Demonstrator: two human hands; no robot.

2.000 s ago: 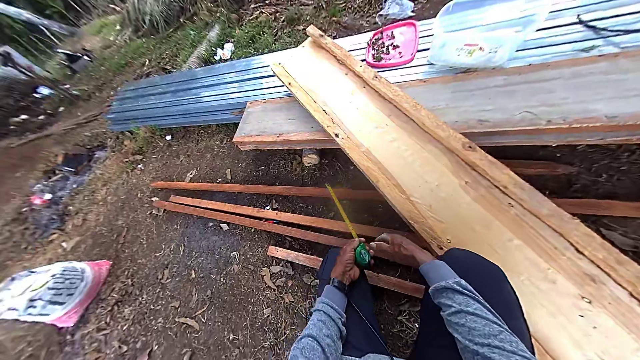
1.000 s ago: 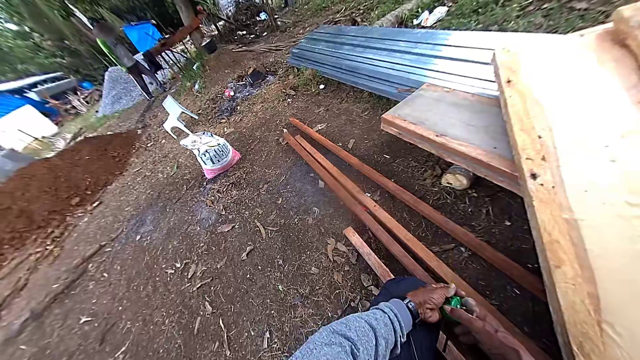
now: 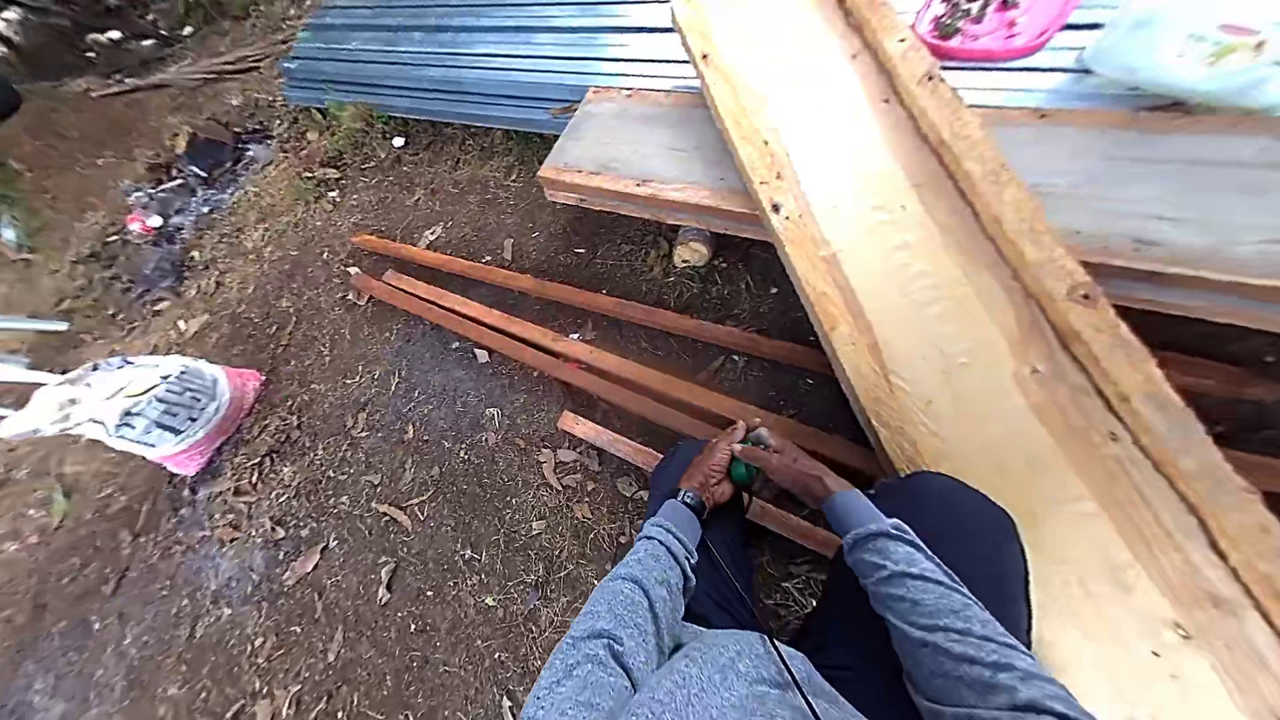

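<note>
My left hand (image 3: 712,468), with a dark watch at its wrist, is closed around a green tape measure (image 3: 743,470) in front of my knees. Against the other side of the tape measure lies my right hand (image 3: 790,466), its fingers bent at the case; whether it grips the case too cannot be told. No yellow blade shows. Just past my hands, reddish wooden battens (image 3: 600,365) lie on the ground, and a shorter batten (image 3: 610,440) passes beneath my legs. A long pale timber plank (image 3: 940,330) slants close by my right knee.
Grey boards with wooden edges (image 3: 650,150) rest near a log end (image 3: 693,247). Blue-grey corrugated metal sheets (image 3: 480,60) lie behind, with a pink plastic container (image 3: 990,30) and a translucent one (image 3: 1190,50) at upper right. A printed sack (image 3: 170,405) sits on the left.
Two seconds ago the yellow blade stuck out of the tape measure; now none is visible. Both hands remain at the tape measure. The view swung left, then back.
</note>
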